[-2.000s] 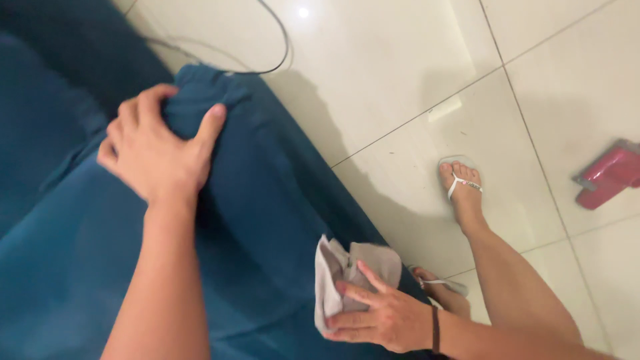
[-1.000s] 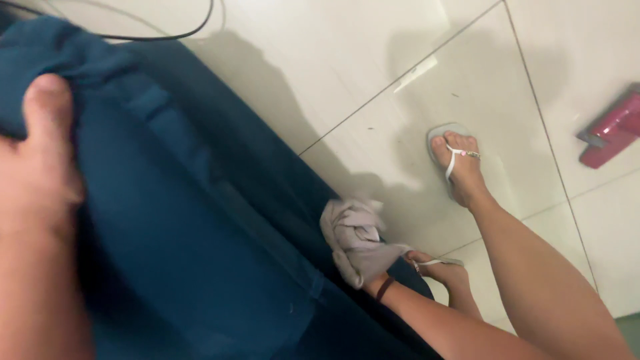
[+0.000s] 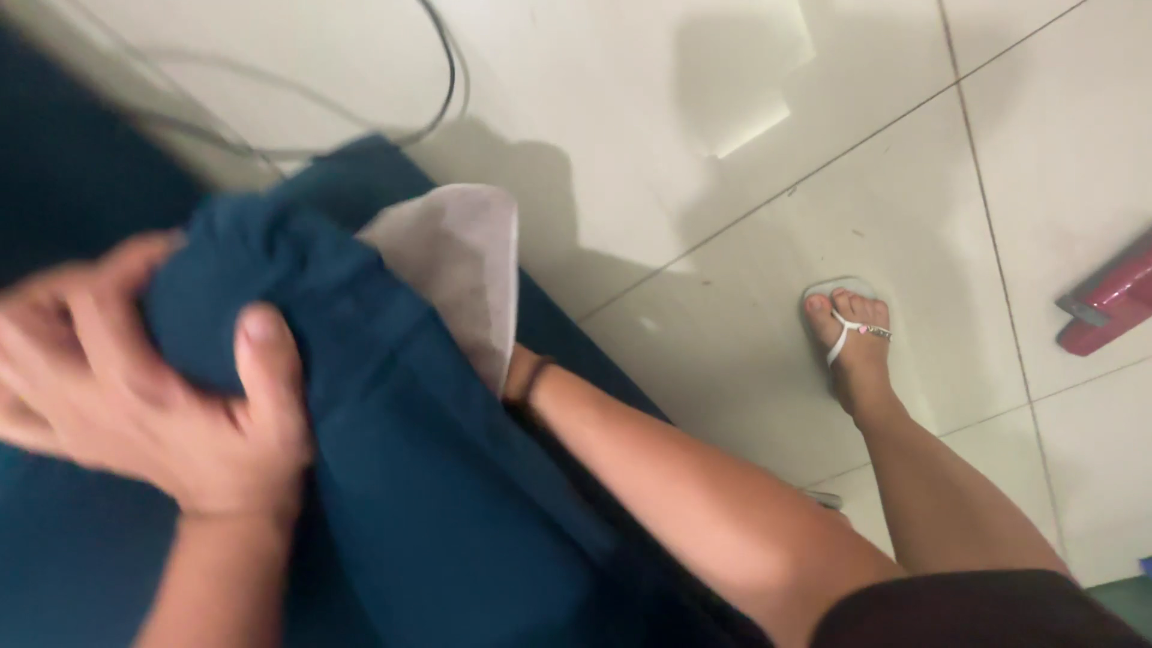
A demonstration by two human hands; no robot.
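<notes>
A blue fabric-covered cushion [image 3: 432, 468], perhaps a sofa seat, fills the lower left of the head view. My left hand [image 3: 171, 378] grips its rounded corner, thumb on the near side and fingers spread over the far side. My right arm reaches under the raised edge; the right hand itself is hidden behind the cushion and a greyish cloth [image 3: 454, 261]. That cloth sticks out between the cushion and the blue base [image 3: 585, 360] beneath. Whether my right fingers are closed on the cloth cannot be seen.
A dark cable [image 3: 447, 81] loops over the pale tiled floor [image 3: 864, 198] at the top. My foot in a white-strapped flip-flop [image 3: 846, 333] stands on the tiles, and part of another flip-flop shows below. A glossy red object [image 3: 1111, 297] lies at the right edge.
The cloth and my right arm have moved up and left along the blue base, towards the cushion's corner. My right hand, visible on the cloth two seconds ago, is now hidden.
</notes>
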